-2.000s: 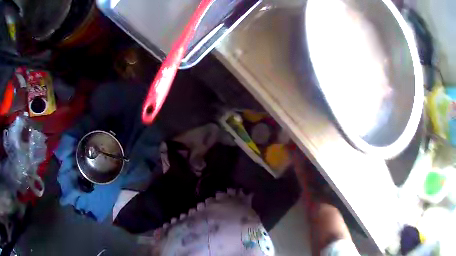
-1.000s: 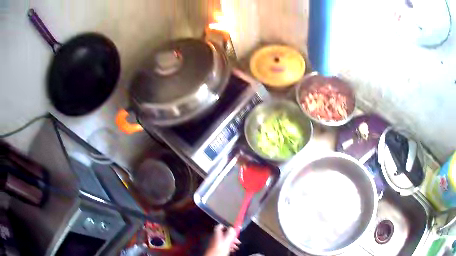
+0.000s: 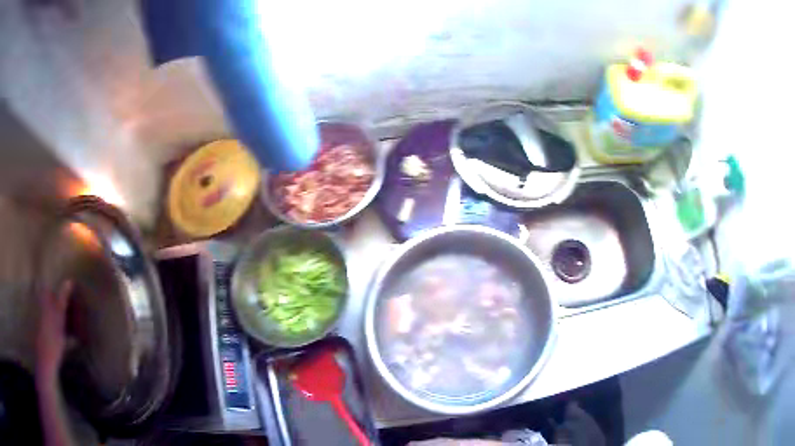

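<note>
The large domed wok lid [image 3: 131,296] is at the far left over the stove. My left hand [image 3: 57,309], blurred, reaches up from the lower left to the lid; its fingers and any grip on the knob are unclear. The red turner [image 3: 319,376] lies with its broad head in the steel rectangular tray [image 3: 272,402], with no hand on its handle in view. The large silver pot [image 3: 375,327] holds cloudy liquid and pale meat pieces. My right hand is not in view.
Bowls of cut greens [image 3: 301,286] and raw meat [image 3: 327,187] stand behind the tray. A yellow round lid [image 3: 214,189], purple bag [image 3: 405,187], and basket [image 3: 514,187] line the back. The sink [image 3: 610,253] and yellow jug [image 3: 641,113] are at right.
The view has swung right, moving the stove to the left edge. The hand at the turner's handle is no longer there; a hand now shows at the wok lid.
</note>
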